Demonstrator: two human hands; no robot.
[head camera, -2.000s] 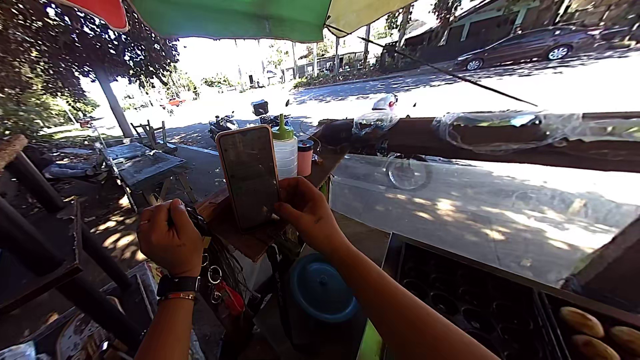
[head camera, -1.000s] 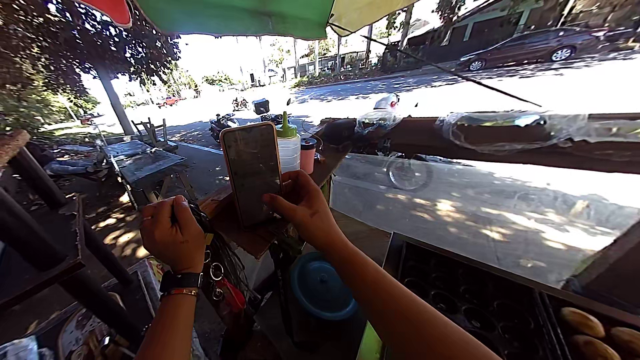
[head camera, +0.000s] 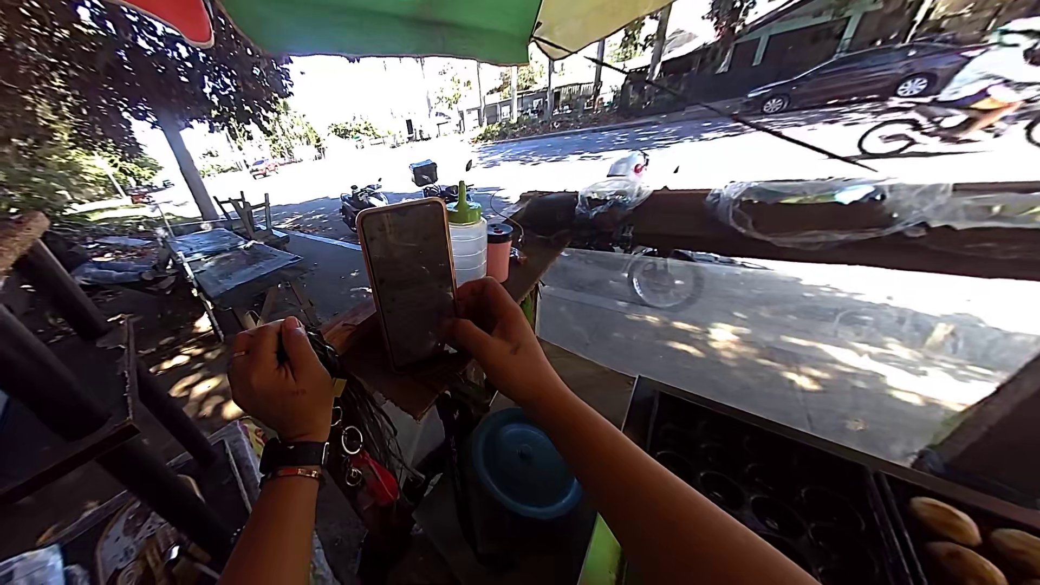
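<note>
My right hand (head camera: 500, 337) grips the lower right edge of a smartphone (head camera: 409, 280), held upright with its dim screen towards me. My left hand (head camera: 284, 378), with a dark wristwatch (head camera: 294, 455) at the wrist, is closed around dark cords or straps, to the left of the phone. Key rings (head camera: 352, 441) and a red tag or pouch (head camera: 379, 479) hang below it. Just behind the phone stand a squeeze bottle with a green cap (head camera: 465, 244) and a pink container with a dark lid (head camera: 498, 252).
A blue round lid (head camera: 526, 463) lies below my right forearm. At the lower right are a dark moulded pan (head camera: 756, 496) and round baked pieces (head camera: 945, 520). A plastic-wrapped beam (head camera: 691, 219) crosses the right side. A cyclist (head camera: 979, 89) is on the road.
A cyclist has come into view at the upper right. My right thumb has shifted slightly at the phone's edge; both hands stay in about the same place.
</note>
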